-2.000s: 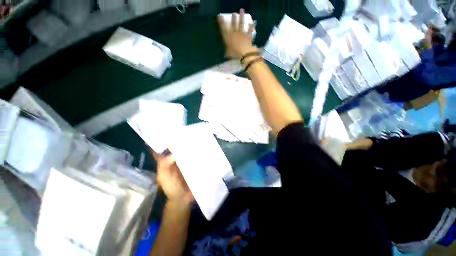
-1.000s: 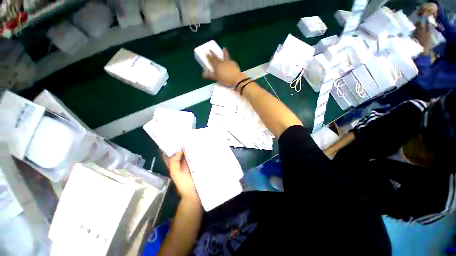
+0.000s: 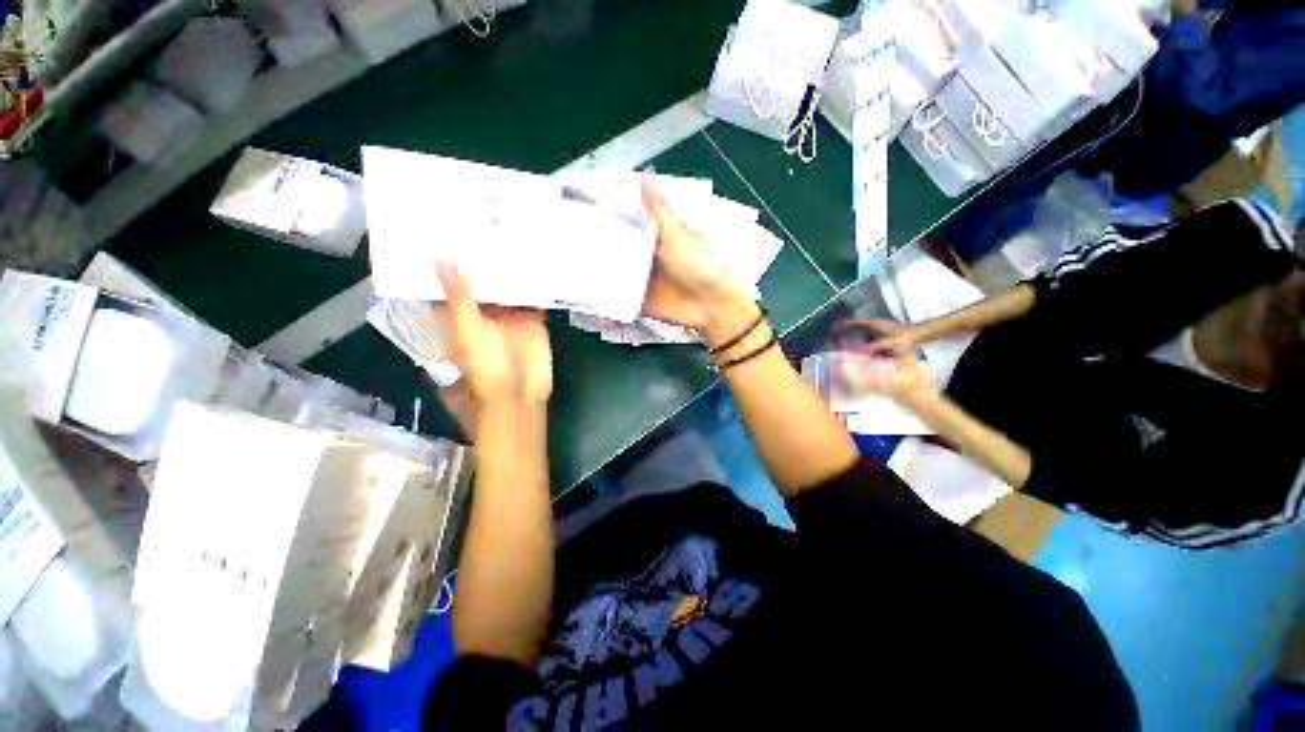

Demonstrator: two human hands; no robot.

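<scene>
A long flat white printed sleeve [image 3: 501, 229] is held level between both my hands over the dark green bench. My left hand [image 3: 494, 343] grips its lower edge, thumb on the face. My right hand [image 3: 684, 265] grips its right end. Whether the small white pack is inside or behind the sleeve cannot be told. A fan of white cards [image 3: 737, 236] lies behind my right hand, partly hidden. Another white piece [image 3: 415, 336] shows below the sleeve's left end, beside my left hand; whether I hold it is unclear.
A longer white box [image 3: 294, 200] lies on the green surface [image 3: 573, 86] at left. Large white cartons [image 3: 229, 558] lean at lower left. White packs with cords [image 3: 773, 72] stand upper right beside a hanging label strip [image 3: 870, 157]. A neighbouring worker's hands [image 3: 887, 372] hold white pieces at right.
My right hand has come back from the small white pack to the sleeve's right end. The sleeve has moved up and turned nearly level. The view has shifted.
</scene>
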